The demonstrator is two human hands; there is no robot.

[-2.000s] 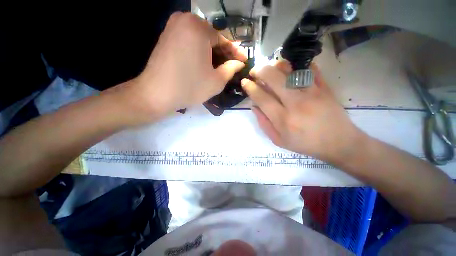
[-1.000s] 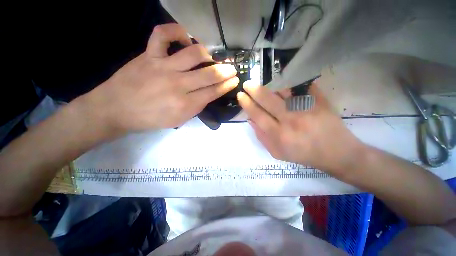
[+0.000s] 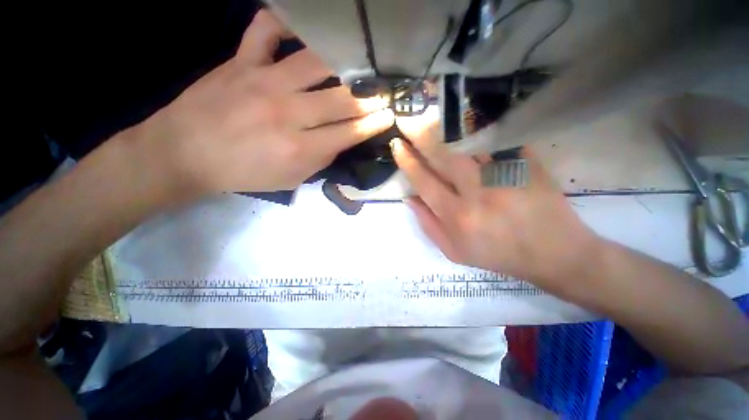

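A black garment point(image 3: 123, 57) is heaped at the left, and a black portion of cloth point(image 3: 365, 164) lies under both hands in front of the presser foot point(image 3: 406, 97). My left hand point(image 3: 255, 123) lies palm down on the black cloth, fingertips pressing it beside the needle area. My right hand point(image 3: 493, 213) rests just right of it, its fingertips on the cloth's right edge, close to the left fingertips. A small dark curved end point(image 3: 341, 197) sticks out toward me. The cloth under the left palm and the needle tip are hidden.
The white sewing machine head point(image 3: 624, 49) fills the upper right, with the ribbed tension dial point(image 3: 505, 173) above my right hand. Scissors point(image 3: 713, 217) lie at the right. A ruler strip point(image 3: 328, 289) runs along the table's front edge. A blue plastic basket point(image 3: 572, 369) stands below the table.
Since the earliest frame, my left hand has flattened from a pinch onto the cloth. The view has shifted. A dark pointed cloth edge now shows below my left hand.
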